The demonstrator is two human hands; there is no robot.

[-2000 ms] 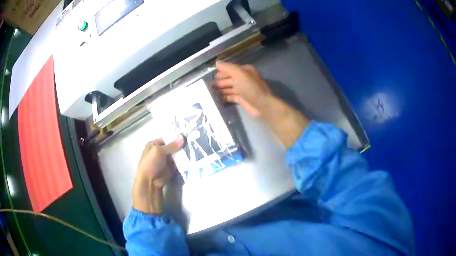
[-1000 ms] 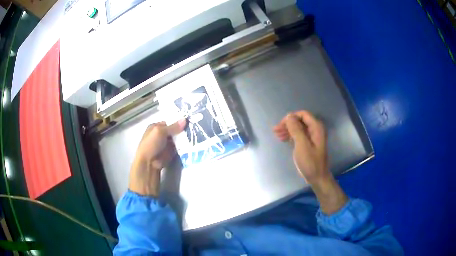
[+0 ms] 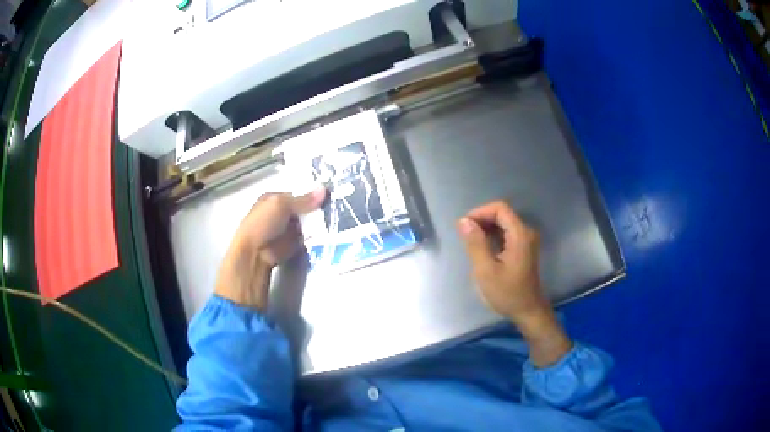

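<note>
A white boxed product in shiny clear film lies on the steel tray, its far end against the sealing bar. It has a dark picture and a blue band on the near edge. My left hand grips the box's left edge, thumb on top, fingers partly hidden. My right hand is over the tray to the right of the box, fingers curled, thumb and forefinger slightly apart, with nothing visible in it. The bag's far end is hidden at the bar.
The white sealing machine with its dark slot stands beyond the bar. At left are a red sheet, a white sheet and a yellowish line over the green surface. Blue floor lies at right.
My right hand has left the bag's far end by the bar and moved back toward me, over the tray's right part. My left hand stays on the box. The camera view has shifted slightly.
</note>
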